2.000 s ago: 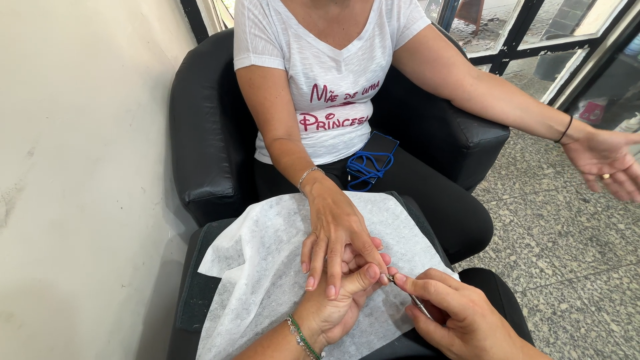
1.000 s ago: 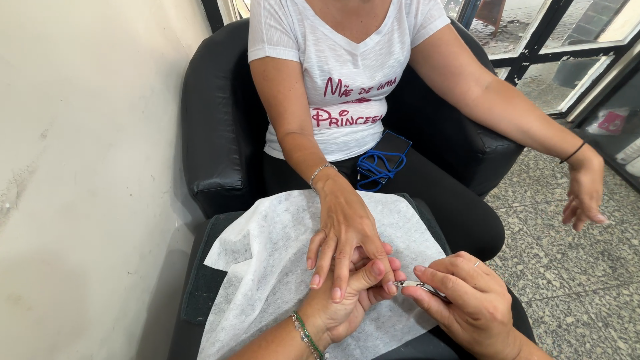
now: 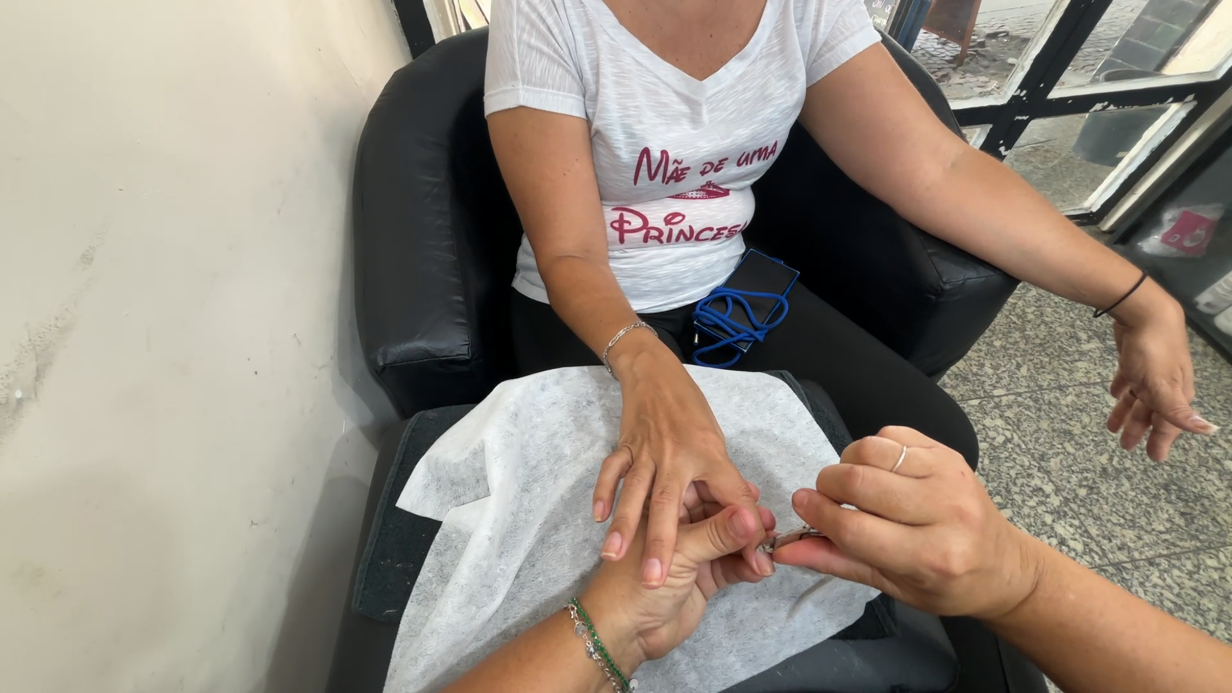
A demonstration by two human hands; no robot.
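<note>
My left hand (image 3: 679, 577), with a green beaded bracelet at the wrist, holds a finger of the seated person's hand (image 3: 669, 433) between thumb and fingers. That hand lies palm down over a white disposable cloth (image 3: 549, 500). At the right, my right hand (image 3: 905, 525), with a thin ring, grips a small metal cuticle nipper (image 3: 794, 537). The nipper's tip is at the nail of the held finger; my right fingers hide most of its handles. Whether the tip touches the skin cannot be told.
A person in a white printed T-shirt (image 3: 674, 125) sits in a black armchair (image 3: 409, 241). A phone (image 3: 765, 279) with a blue cord (image 3: 736, 322) rests on the lap. Under the cloth is a dark towel (image 3: 385, 568). A pale wall (image 3: 173, 289) stands at the left.
The seated person's free hand has gone from held out palm up to hanging past the armrest. My hands have stayed at the held finger.
</note>
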